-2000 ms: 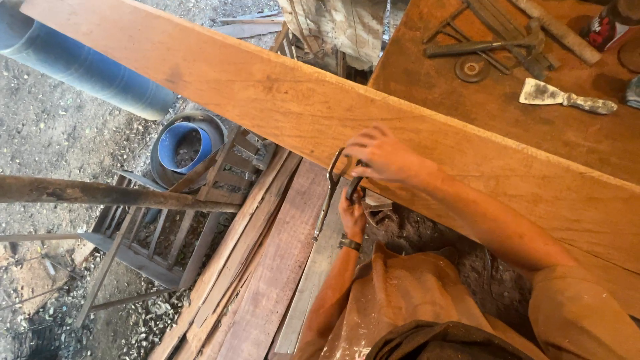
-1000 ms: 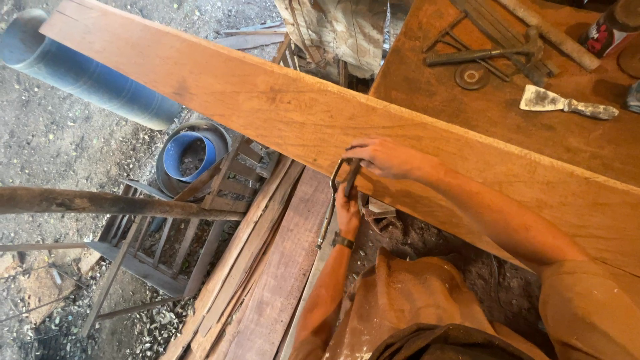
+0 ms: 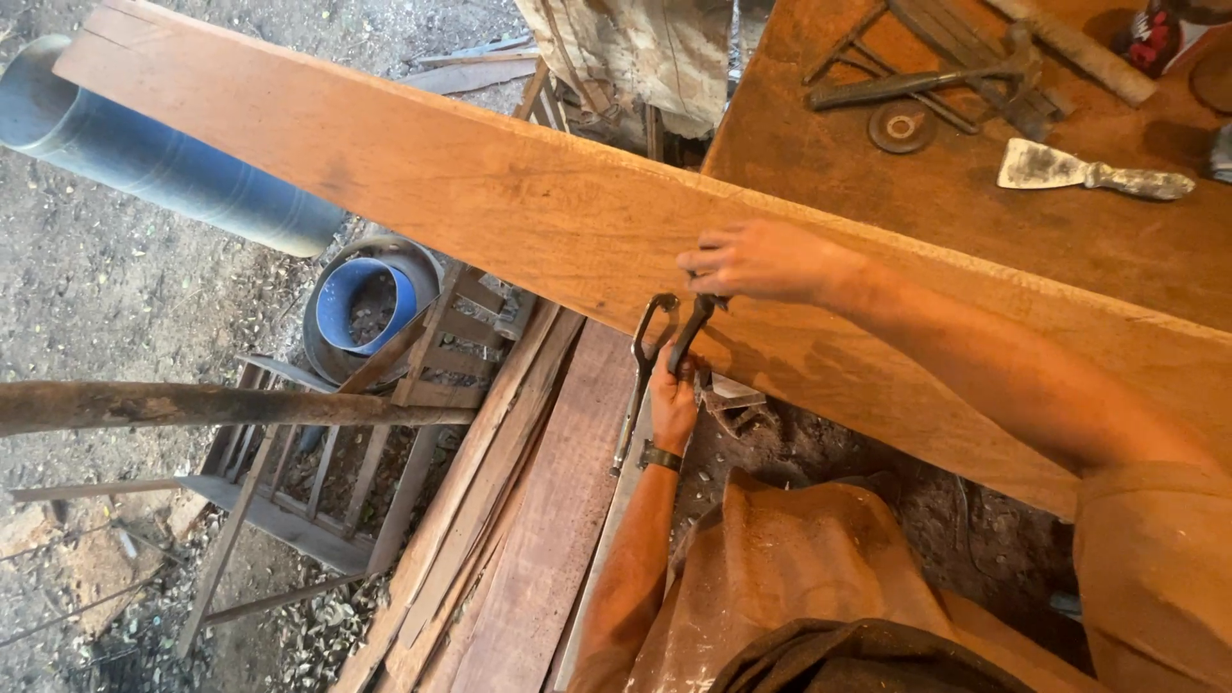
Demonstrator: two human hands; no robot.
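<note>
A long wooden board lies across the view, from the upper left to the lower right. At its near edge my left hand, with a dark band on the wrist, grips the dark curved handle of a metal hand tool, perhaps a hand plane or locking clamp; its exact kind cannot be told. The tool's slim metal part hangs over the board's edge. My right hand is over the board at the top end of the dark handle, with fingers bent; whether it grips the handle is unclear.
On the worktable at upper right lie a hammer, a putty knife and a round disc. Below left are stacked planks, a wooden slatted frame, a wooden pole, a blue ring and a blue drum.
My right hand has shifted slightly relative to the tool's top, its fingers posed differently. My left hand stays at the tool by the board's near edge.
</note>
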